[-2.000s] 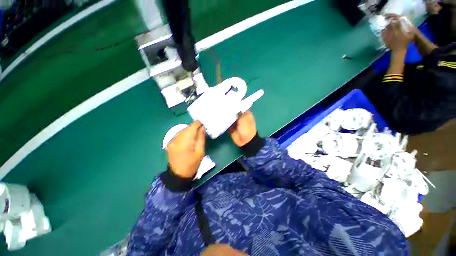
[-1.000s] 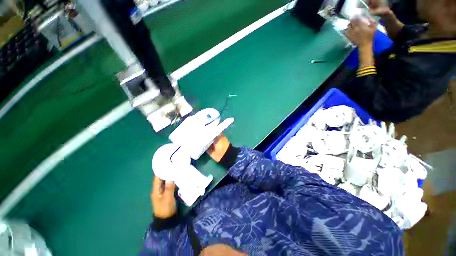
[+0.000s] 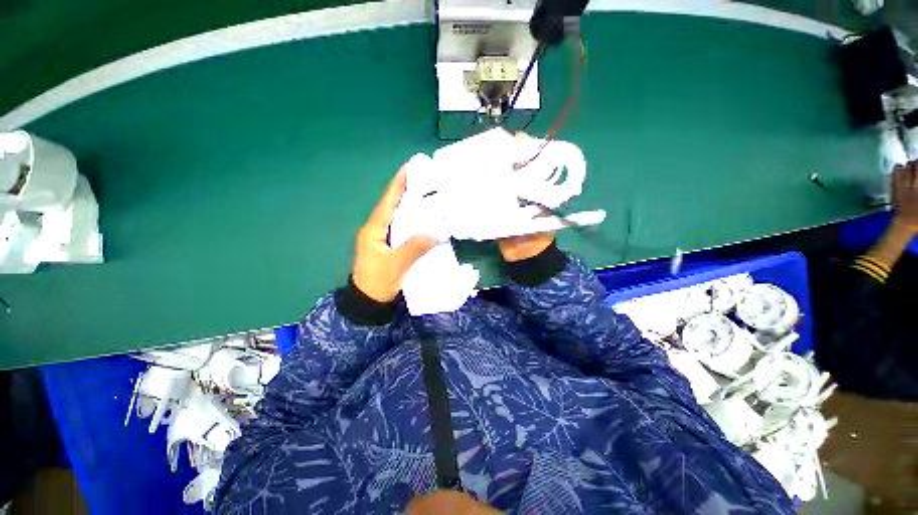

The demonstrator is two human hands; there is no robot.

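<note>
My left hand (image 3: 383,251) grips a white camera housing (image 3: 428,272) by its left side, with the foot pointing down toward my lap. My right hand (image 3: 527,243) is partly hidden behind a second white piece, a housing with a ring-shaped end and a thin antenna (image 3: 579,217), and holds it from below. The two white parts (image 3: 478,181) meet or overlap in front of my chest; the glare hides the joint. A dark lead and a reddish wire show near the ring end.
A screw feeder (image 3: 490,80) stands on the green belt (image 3: 252,191) ahead, with a black tool (image 3: 556,18) above it. White units (image 3: 45,206) stand at left. Blue bins (image 3: 795,287) of white parts flank my lap. Another person's hand (image 3: 905,196) is at far right.
The view has swung so the feeder is straight ahead and the left bin shows. My left hand has lifted the rounded housing off the belt and brought it against the other piece.
</note>
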